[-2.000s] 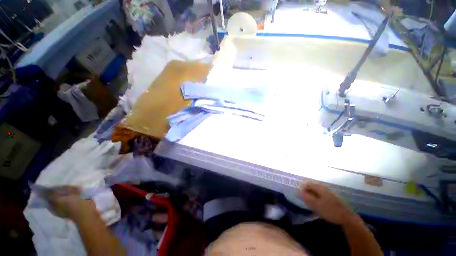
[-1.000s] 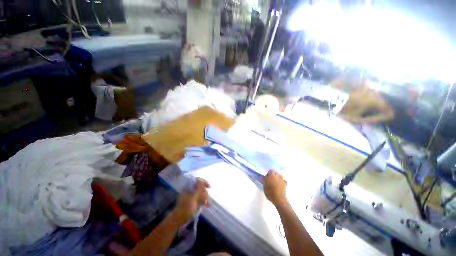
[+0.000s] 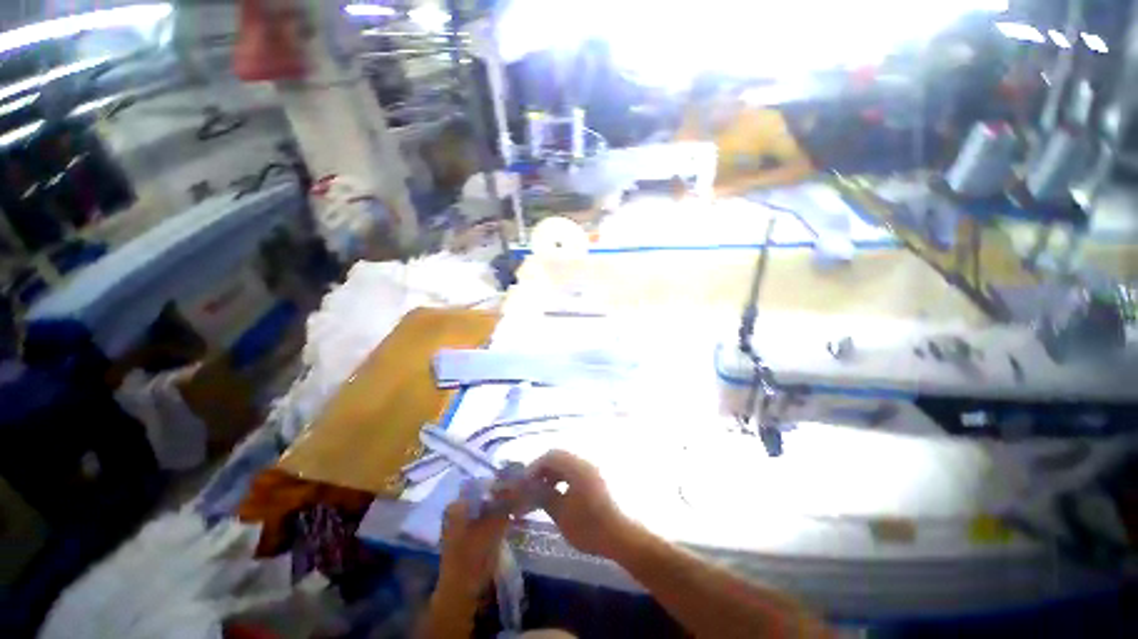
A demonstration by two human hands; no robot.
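Note:
My left hand point(image 3: 472, 534) and my right hand point(image 3: 577, 502) are close together over the front left edge of the machine table point(image 3: 799, 568). Both hold a narrow light blue strip point(image 3: 457, 449); one end points up and left, and another part hangs below my left hand. The fingers are blurred. More light blue cut pieces point(image 3: 530, 366) lie flat on the table behind my hands. The white sewing machine point(image 3: 849, 365) stands to the right, its needle area in lamp glare.
A brown board point(image 3: 387, 399) lies at the table's left end. White fabric heaps point(image 3: 150, 580) are at the lower left and behind the board. Thread cones point(image 3: 982, 160) stand at the back right. A blue-covered stack point(image 3: 162, 256) is at the far left.
My right hand has left the cut pieces and come beside my left hand, now with the strip between them. The view has swung; the red basket no longer shows.

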